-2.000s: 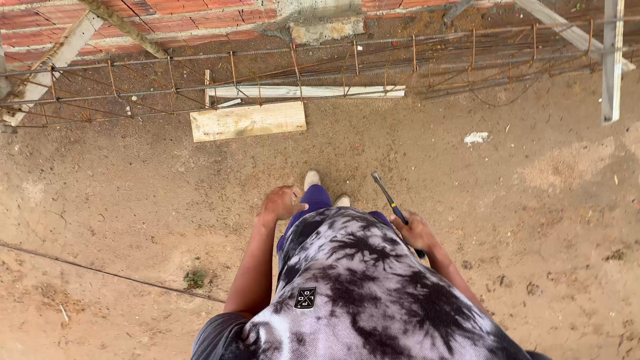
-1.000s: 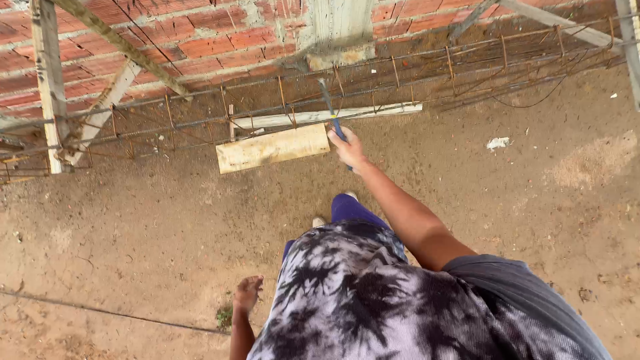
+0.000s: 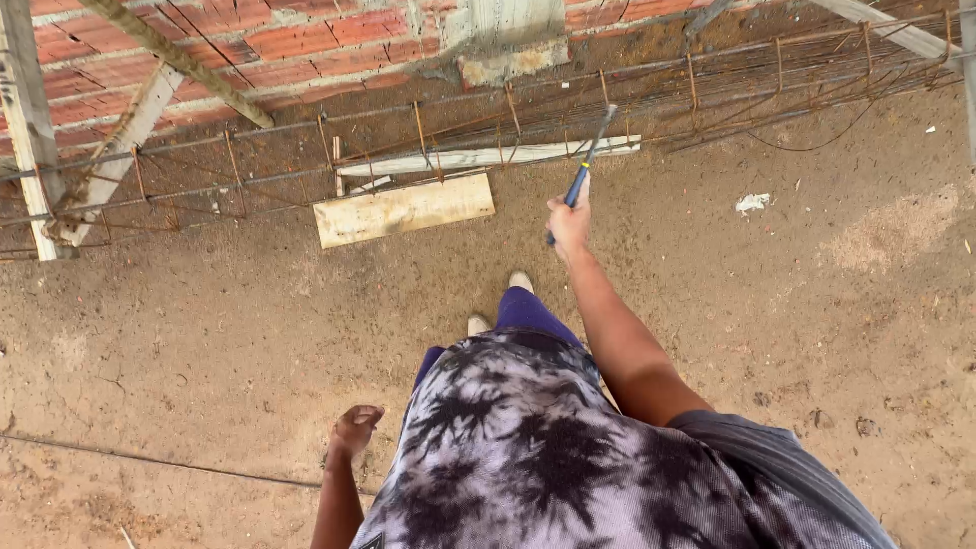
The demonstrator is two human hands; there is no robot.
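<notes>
My right hand (image 3: 570, 221) grips the blue handle of a hammer (image 3: 578, 181), held out ahead of me with its metal head over the long rebar cage (image 3: 457, 114). Down at my left side hangs my left hand (image 3: 355, 431), fingers loosely curled, with nothing visible in it. A short wooden board (image 3: 404, 210) lies on the dirt at the near side of the cage. Behind it, a longer pale plank (image 3: 488, 158) lies under the steel bars.
A brick wall (image 3: 328, 38) with a concrete block (image 3: 515, 64) at its foot runs along the far side. Wooden props (image 3: 122, 156) slant at the left, and another brace (image 3: 888, 29) at the right. A thin cable (image 3: 160, 461) crosses the dirt at lower left.
My right hand with the hammer has gone from beside my hip to out in front, near the rebar cage. My left hand has dropped from my thigh to my side.
</notes>
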